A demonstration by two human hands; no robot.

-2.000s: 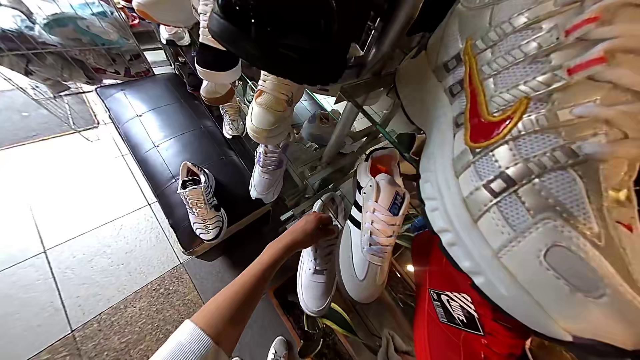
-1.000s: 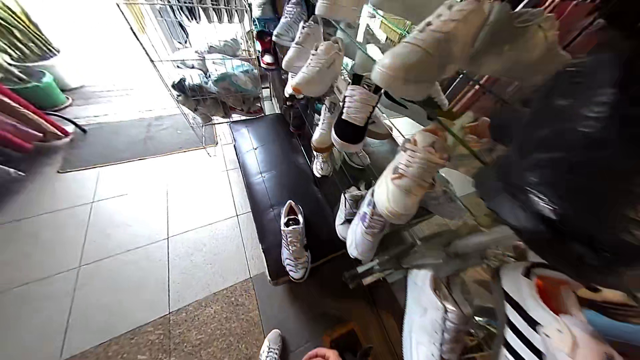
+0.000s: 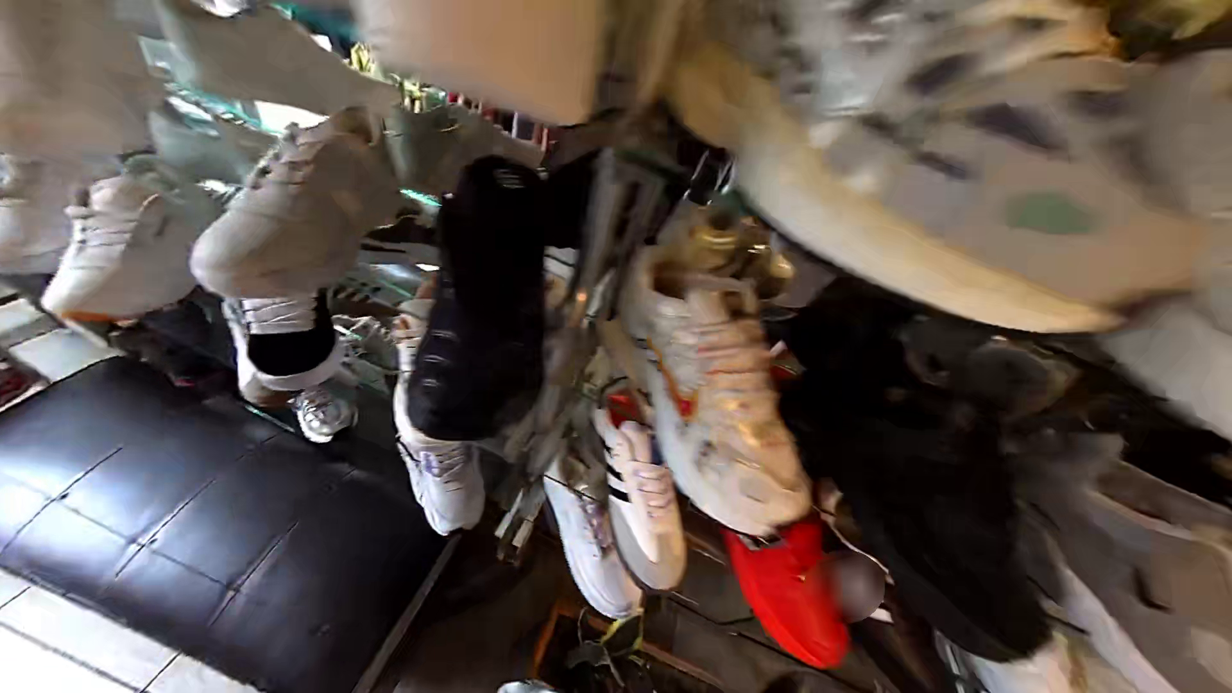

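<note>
Neither of my hands shows in the head view now. Shoes stand close together on a rack with glass shelves and metal supports. Low in the middle, a plain white sneaker (image 3: 589, 539) sits beside a white sneaker with black stripes (image 3: 647, 505). To their right are a cream and gold sneaker (image 3: 722, 404) and a red shoe (image 3: 794, 592). A black shoe (image 3: 486, 308) hangs over a white sneaker (image 3: 443, 481). A large pale sneaker (image 3: 924, 183), blurred, fills the upper right.
A black padded bench (image 3: 212, 539) runs along the lower left, over pale floor tiles (image 3: 77, 635). More white sneakers (image 3: 298, 207) stand at the upper left. Another dark shoe (image 3: 924, 500) is at the right, and a small plant (image 3: 616, 640) is low in the middle.
The view has swung and come closer to the rack. Two seconds ago a hand was at the plain white sneaker; it is out of view now. The patterned sneaker on the bench is no longer seen.
</note>
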